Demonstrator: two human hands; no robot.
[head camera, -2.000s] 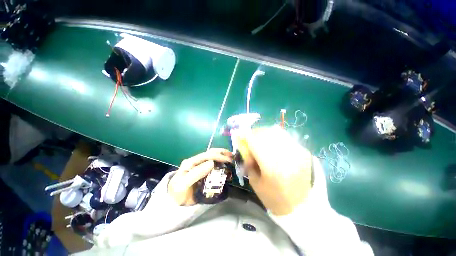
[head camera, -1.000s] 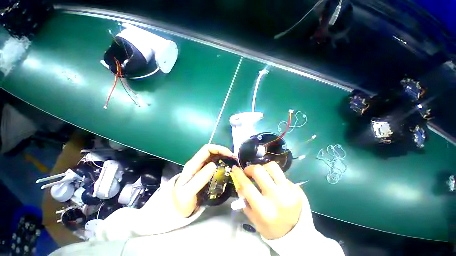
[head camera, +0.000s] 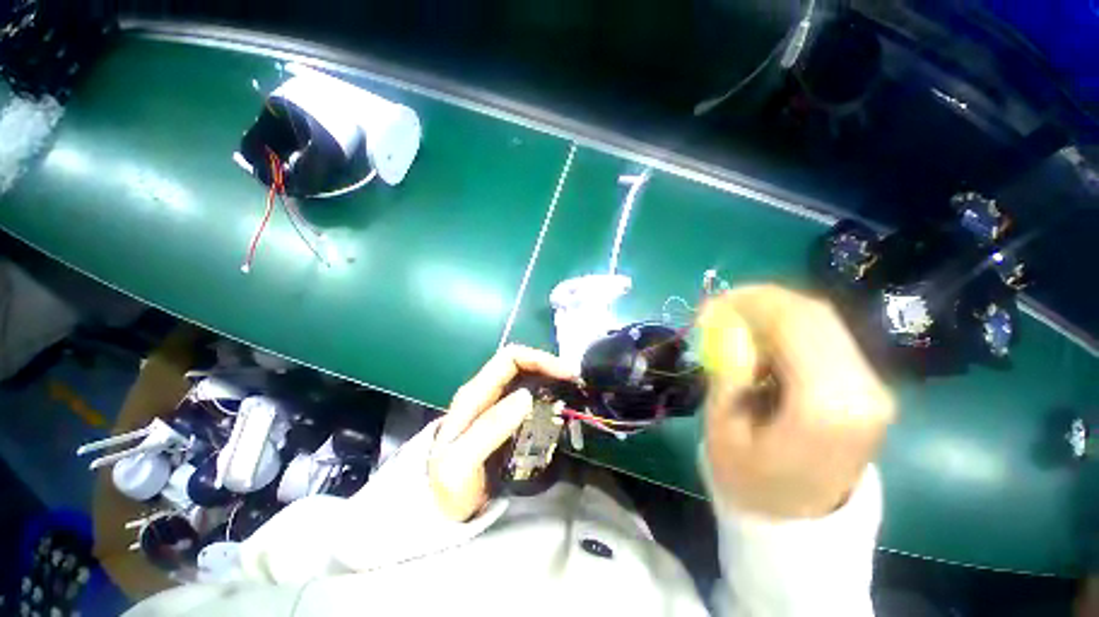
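My left hand (head camera: 482, 440) holds a dark round camera module (head camera: 536, 444) with a pale circuit board facing up. Thin red and pale leads (head camera: 599, 418) run from the board toward the housing. The housing's dark open end (head camera: 645, 368) faces me, just right of the module, and its white bracket (head camera: 588, 304) lies on the belt behind. My right hand (head camera: 789, 404) is raised right of the housing, fingers curled and blurred, with yellow at the fingertips. Whether it holds a wire or tool cannot be told.
A second white housing (head camera: 344, 127) with red wires lies on the green belt (head camera: 446, 253) at the left. Several camera modules (head camera: 906, 313) cluster at the right. A bin of jumbled camera parts (head camera: 253, 440) is below left. A white tail cable (head camera: 624, 223) runs toward the belt's far edge.
My right hand has moved from the module out to the right of the housing. Red leads now show at the module's board. My left hand still holds the module.
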